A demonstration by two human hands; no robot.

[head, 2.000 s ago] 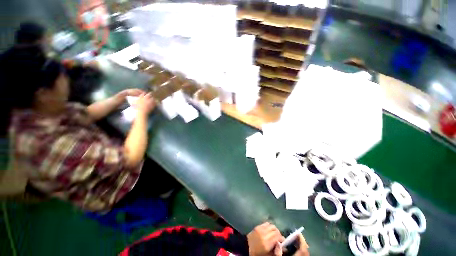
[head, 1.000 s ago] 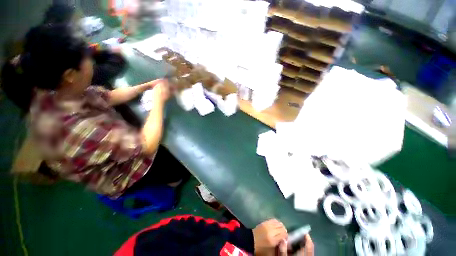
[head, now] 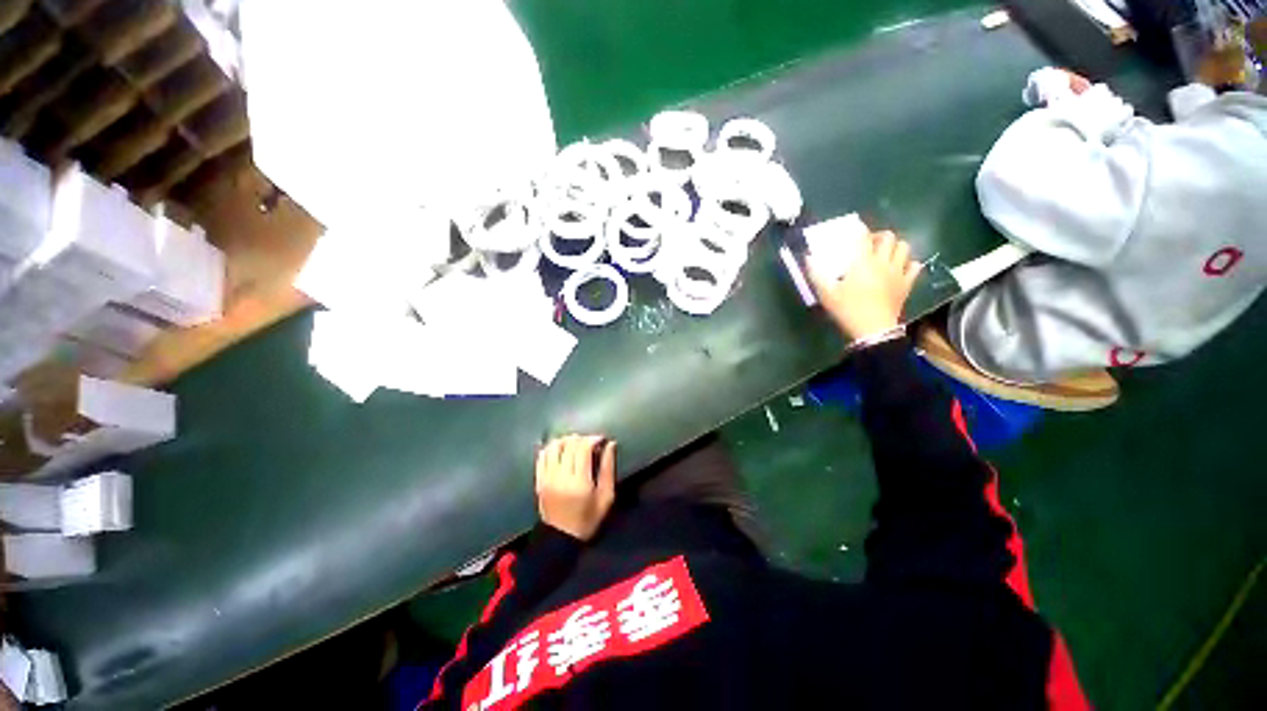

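My right hand (head: 873, 285) is stretched out to the right over the bench, its fingers on a small white palm-sized item (head: 831, 250) with a dark edge. My left hand (head: 574, 479) lies palm down at the bench's near edge, fingers bent; what is under them is hidden, with something dark at the fingertips. White coiled rings (head: 635, 229) are heaped between and beyond the hands. Flat white cards (head: 459, 331) are fanned left of the rings.
A big bright white block (head: 403, 111) stands behind the cards on the dark green bench (head: 348, 486). White boxes (head: 104, 250) and brown cells are at the left. A person in a grey top (head: 1112, 208) sits at the right.
The view has turned right. My hands, earlier together around a small flat white item, are now apart, the right one far out to the right. The left neighbour is out of view.
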